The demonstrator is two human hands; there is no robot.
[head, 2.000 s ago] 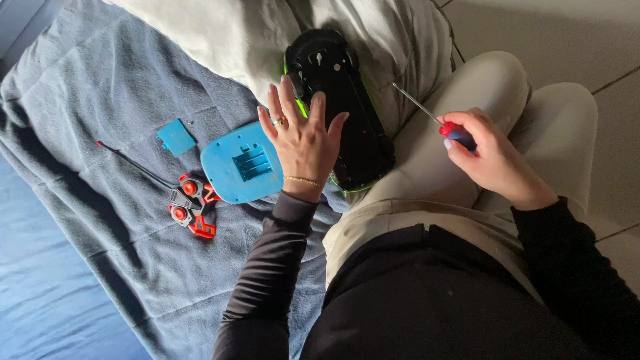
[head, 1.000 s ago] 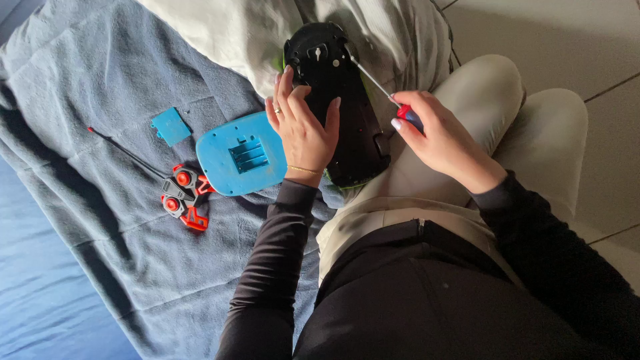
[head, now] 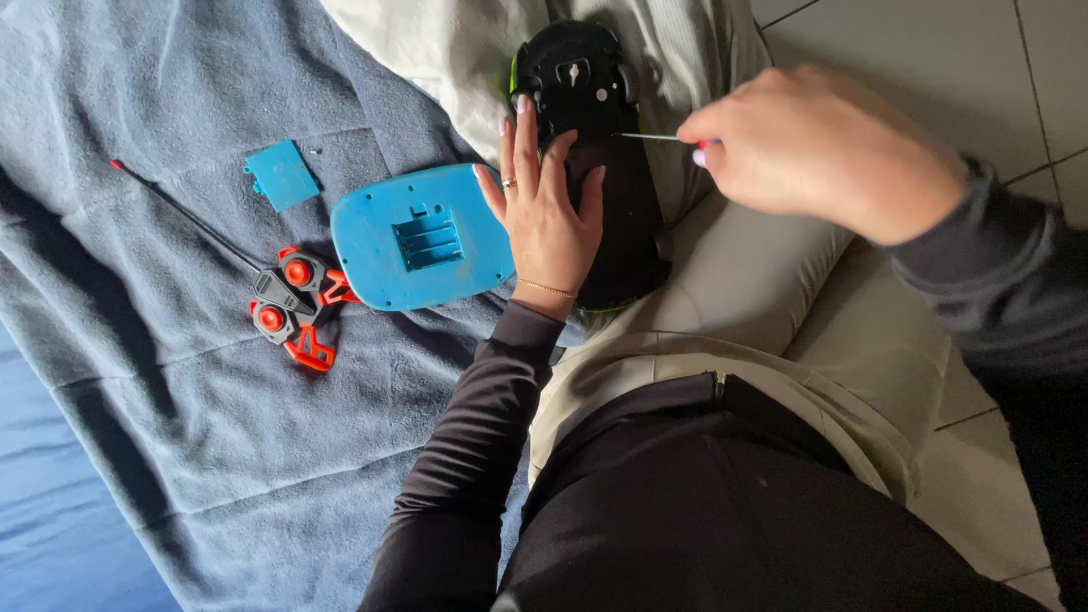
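A toy car with a black underside (head: 625, 195) and a green edge lies upside down beside my thigh. My left hand (head: 548, 208) rests on it with fingers spread, pressing rather than gripping. In my right hand (head: 807, 149) is a screwdriver (head: 650, 136), its red handle mostly hidden by the fingers. The metal shaft points left, and its tip is at the car's underside near the right edge. Left of the car is a blue plastic housing (head: 365, 255) with an open battery compartment. A blue battery cover (head: 283, 176) lies farther left, with a small screw (head: 316, 151) beside it.
A black and red remote control (head: 289, 297) with a long antenna lies on the blue-grey blanket (head: 255, 450), next to the blue housing. Pale bunched fabric (head: 442, 42) sits behind and under the car. Tiled floor (head: 918, 59) shows at the right.
My right hand, holding the screwdriver, first moved left to the car's upper part; now the tip is lower along its right edge and the shaft lies nearly level. My left hand stays on the car.
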